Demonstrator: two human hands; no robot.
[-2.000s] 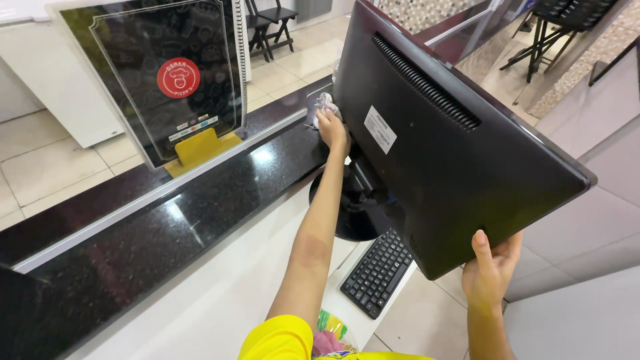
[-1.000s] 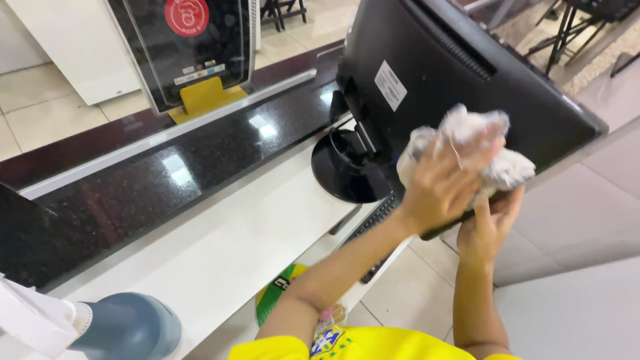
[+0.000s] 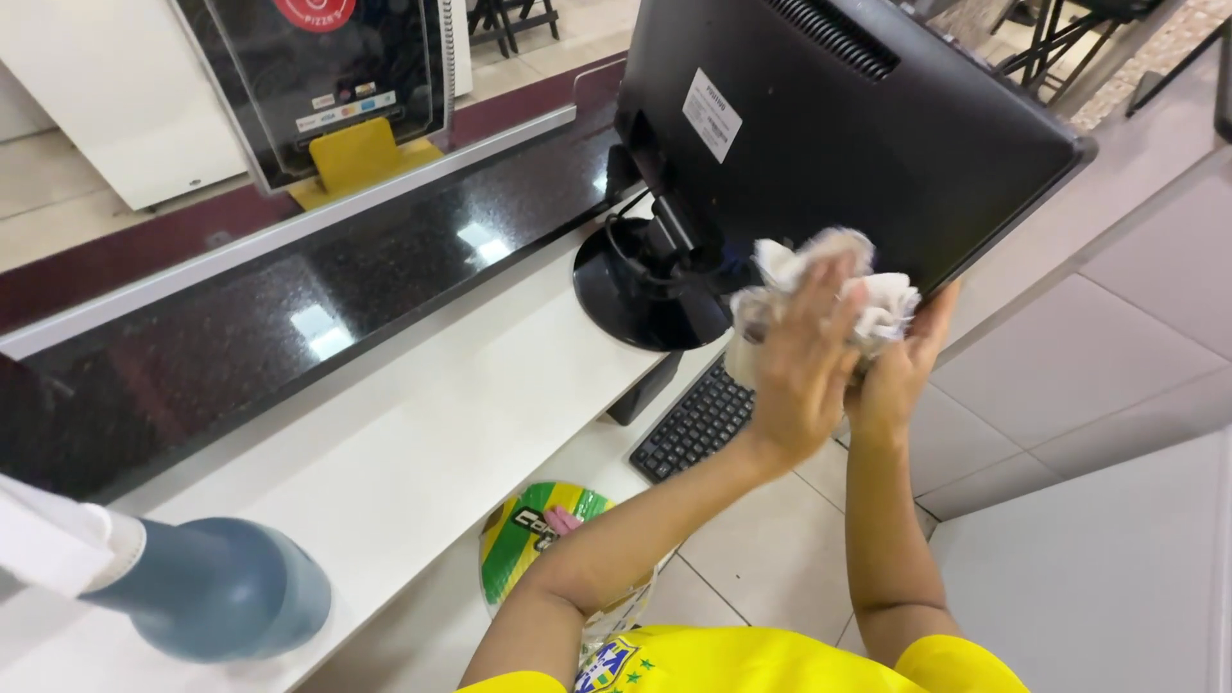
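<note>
A black computer monitor point(image 3: 866, 125), seen from behind and tilted, stands on a round glossy base point(image 3: 645, 298) at the edge of a white shelf. My left hand point(image 3: 808, 356) presses a crumpled whitish cloth point(image 3: 842, 279) against the lower part of the monitor's back; the hand is a little blurred. Just right of it, my right hand point(image 3: 895, 375) holds the monitor's lower edge, its fingers partly hidden behind the cloth and the casing. Beneath my left hand lies a black keyboard point(image 3: 698, 419), partly covered by the cloth and hand.
A blue-grey bottle-shaped container point(image 3: 231, 587) stands on the white shelf point(image 3: 414, 433) at lower left. Behind the shelf runs a black stone ledge point(image 3: 385, 279), with a menu sign point(image 3: 327, 58) in a yellow holder point(image 3: 356, 159) beyond it. A green and yellow round item point(image 3: 529, 520) lies below the shelf.
Two seconds ago my left hand held the cloth at the ledge by the monitor's far side; it has since come across to the lower back of the monitor. My right hand has stayed at the monitor's edge.
</note>
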